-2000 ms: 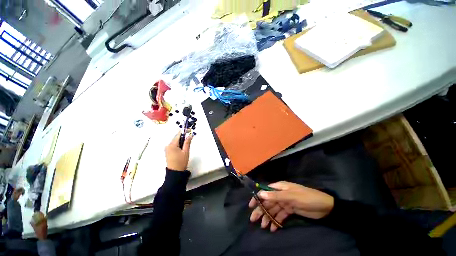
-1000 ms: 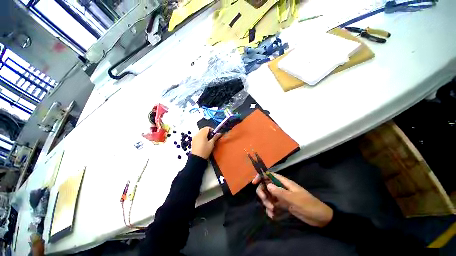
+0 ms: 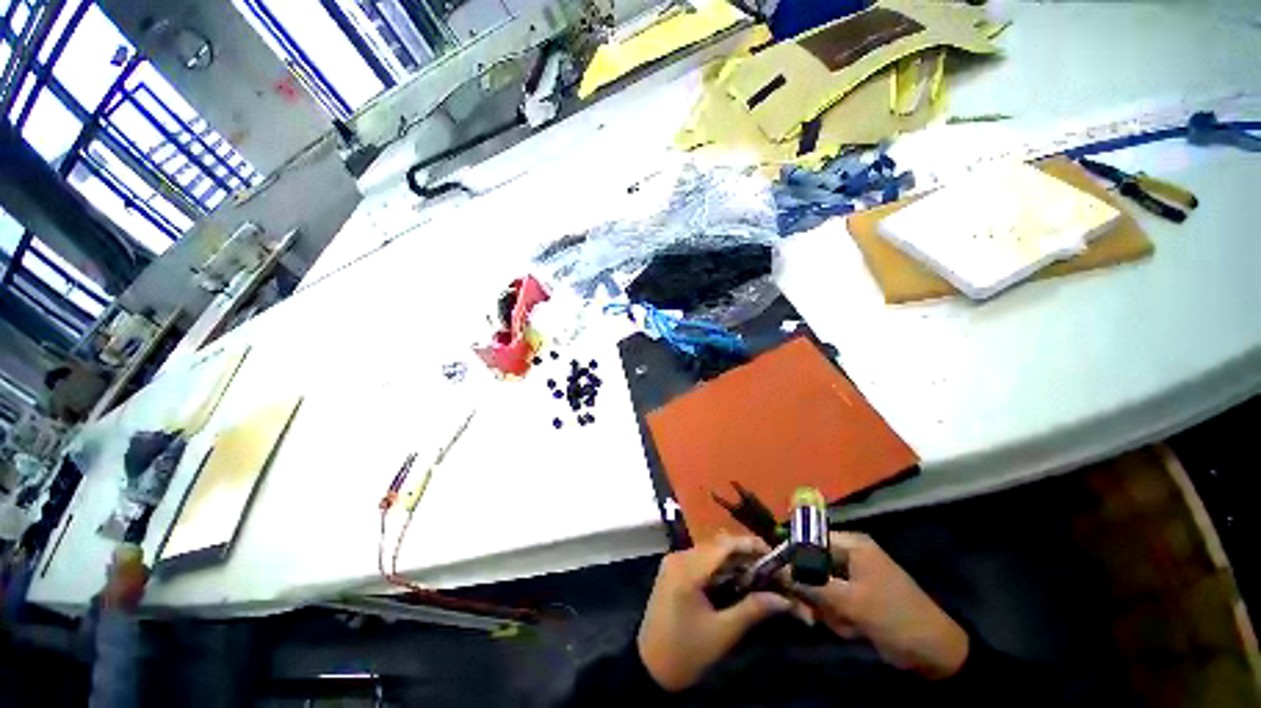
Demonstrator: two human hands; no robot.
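Observation:
My left hand [image 3: 700, 609] is closed around the handle of a small hammer [image 3: 809, 534], its head raised with a yellowish face up, in front of the pad's near edge. My right hand [image 3: 885, 604] is beside it and holds the pliers [image 3: 748, 512], whose dark jaws point over the near part of the orange pad [image 3: 781, 422]. The plier handles are mostly hidden by the hands and hammer. Whether a small part sits in the jaws cannot be told. The pad lies on a black base board [image 3: 645, 383].
Loose black parts [image 3: 577, 392] lie left of the board, near a red tape dispenser [image 3: 513, 328]. Bagged black parts [image 3: 701, 278] and a blue cord [image 3: 680, 331] lie behind the pad. A white pad [image 3: 998, 228] and spare pliers [image 3: 1137, 188] are at right. A person's hand [image 3: 127, 578] shows far left.
My left hand went from the loose black parts to the pad, then back towards me, now with the hammer. My right hand has moved close beside it with the pliers. The view has shifted.

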